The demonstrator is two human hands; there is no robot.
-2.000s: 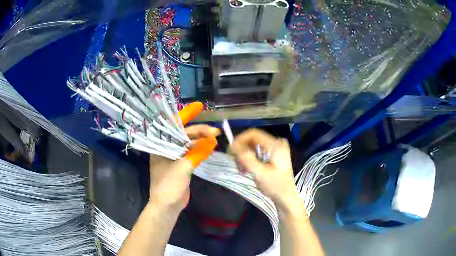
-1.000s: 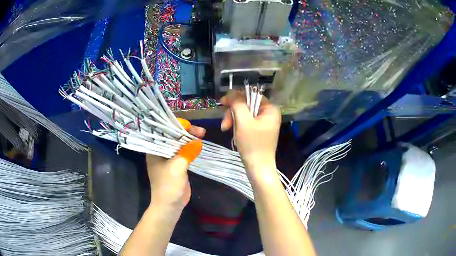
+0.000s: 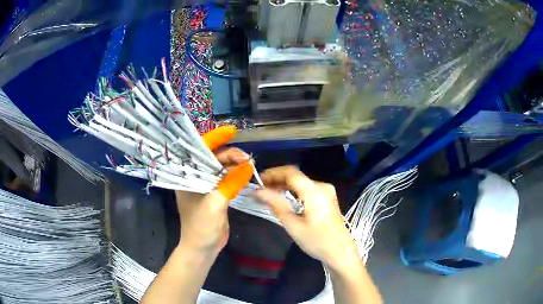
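My left hand [image 3: 205, 217], with orange finger cots [image 3: 237, 180] on thumb and finger, grips a fan of white cables [image 3: 158, 139]. Fine red, green and dark cores show at the fan's tips. My right hand [image 3: 303, 211] is beside it, slightly blurred. It holds one white cable [image 3: 256, 172] between the fingertips, its tip close to the left hand's orange-covered fingers. A small cluster of white cable ends [image 3: 295, 205] shows in the right palm. The grey wire stripping machine [image 3: 289, 95] stands above the hands, with no cable seen in its dark slot.
Coloured wire scrap [image 3: 193, 77] lies left of the machine. Clear plastic sheet [image 3: 428, 71] with scrap covers the bench at right. Cable stock [image 3: 50, 249] lies at lower left. Loose cable ends [image 3: 378, 202] hang right of my right hand. A blue stool with white top [image 3: 493, 217] stands at right.
Since one second ago, my right hand has moved down from the machine's slot, bringing a cable to my left hand. The left hand still grips the fan, its orange-tipped finger now more raised.
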